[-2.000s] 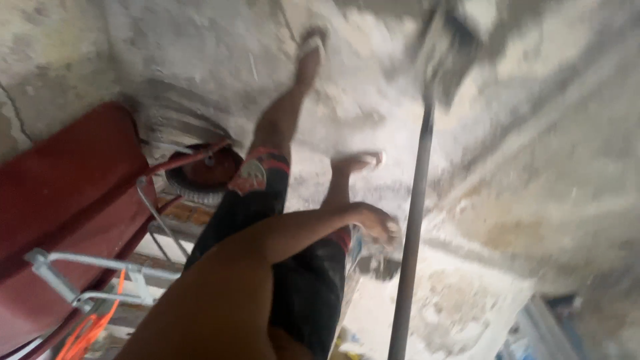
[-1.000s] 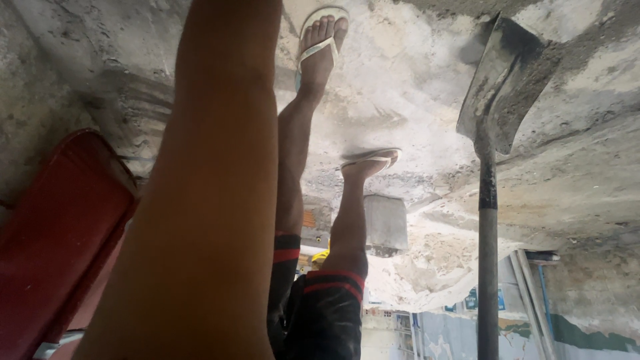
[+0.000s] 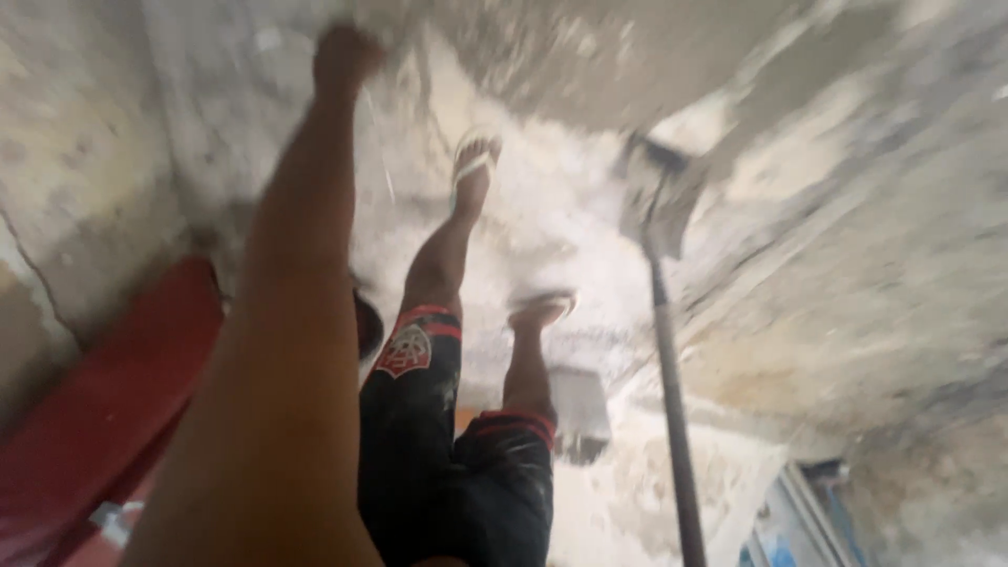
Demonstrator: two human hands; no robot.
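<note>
My left arm reaches up the left part of the view, and my left hand (image 3: 346, 59) is at its far end, blurred, over the rough floor. Its fingers cannot be made out, nor can anything in it. My right hand is out of view. To the right stands a shovel, its metal blade (image 3: 661, 197) blurred and its long dark handle (image 3: 673, 394) running out past the bottom edge. Whatever holds the handle is hidden. My feet in light flip-flops (image 3: 475, 169) are on the floor between my left arm and the shovel.
A red wheelbarrow tray (image 3: 118, 402) lies at the lower left, with part of a dark round thing (image 3: 366, 324) beyond my arm. A grey block-like object (image 3: 581, 413) is near my rear foot. Long pale pieces (image 3: 819, 512) are at the lower right.
My left hand, beyond the top edge a second ago, is in view again. Two seconds ago it was lower, between my leg and the shovel handle. The view has shifted.
</note>
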